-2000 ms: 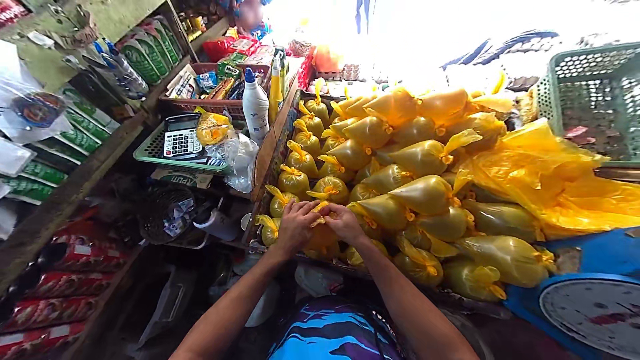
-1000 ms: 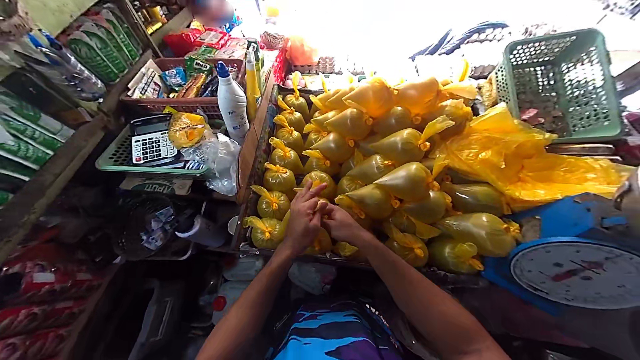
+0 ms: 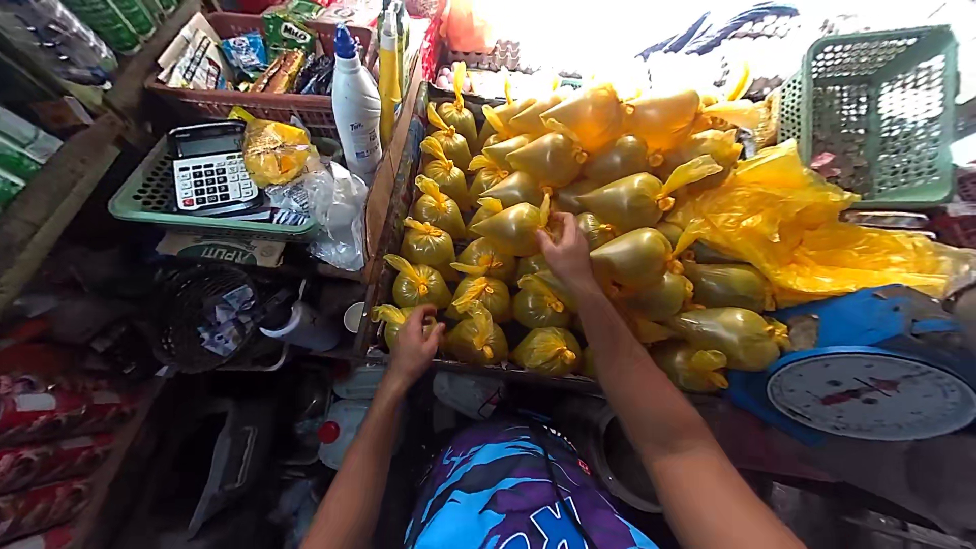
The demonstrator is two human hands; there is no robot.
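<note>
Many knotted yellow plastic bags fill a wooden tray, small round ones in rows at the left, longer ones piled at the right. My left hand [image 3: 415,341] rests on a small yellow bag [image 3: 393,324] at the near left corner, its fingers partly hiding it. Farther in, my right hand [image 3: 563,242] has its fingers at the knotted end of a yellow bag [image 3: 512,229] that lies on top of the others; its fingertips are partly hidden. Loose yellow plastic bags [image 3: 793,221] lie spread over the right side of the pile.
A blue dial scale [image 3: 869,389] stands at the right, below a green plastic basket [image 3: 877,114]. To the left are a calculator [image 3: 213,171] in a green tray [image 3: 229,223], a white squeeze bottle [image 3: 356,110] and a red basket [image 3: 259,103] of packets. The tray's wooden edge [image 3: 390,183] runs beside them.
My hands were together over the near left part of the pile and have moved apart. The left is now at the near corner bag, the right farther in at a bag on top.
</note>
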